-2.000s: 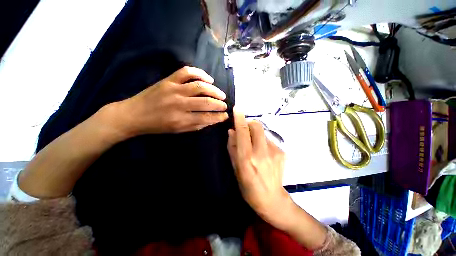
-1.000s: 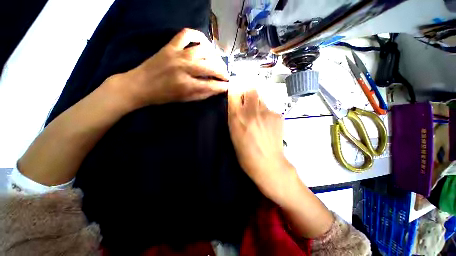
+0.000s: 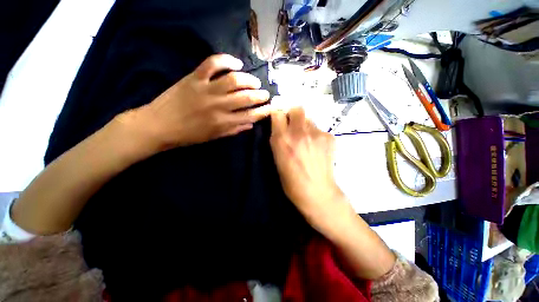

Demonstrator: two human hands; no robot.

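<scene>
A large black garment (image 3: 177, 200) covers the left of the table and my lap. Its right edge runs up to the presser foot and needle (image 3: 272, 71) under the white sewing machine head. My left hand (image 3: 221, 106) lies on the garment, fingertips at its edge just below the foot. My right hand (image 3: 301, 153) is beside it, fingers bent and pinching the garment edge close to my left fingertips. The pinched part is mostly hidden by my fingers, and the light near the needle is glaring.
Gold-handled shears (image 3: 419, 156) lie right of my right hand. Behind them are an orange-and-blue-handled pointed tool (image 3: 434, 109), a grey ribbed knob (image 3: 350, 87) and a black cord (image 3: 452, 71). A purple box (image 3: 481, 168) stands at the right, above blue crates (image 3: 452, 259).
My left hand first moved up toward the needle with the garment, then came slightly back down. My right hand moved up, and its extended fingers are now bent at the edge.
</scene>
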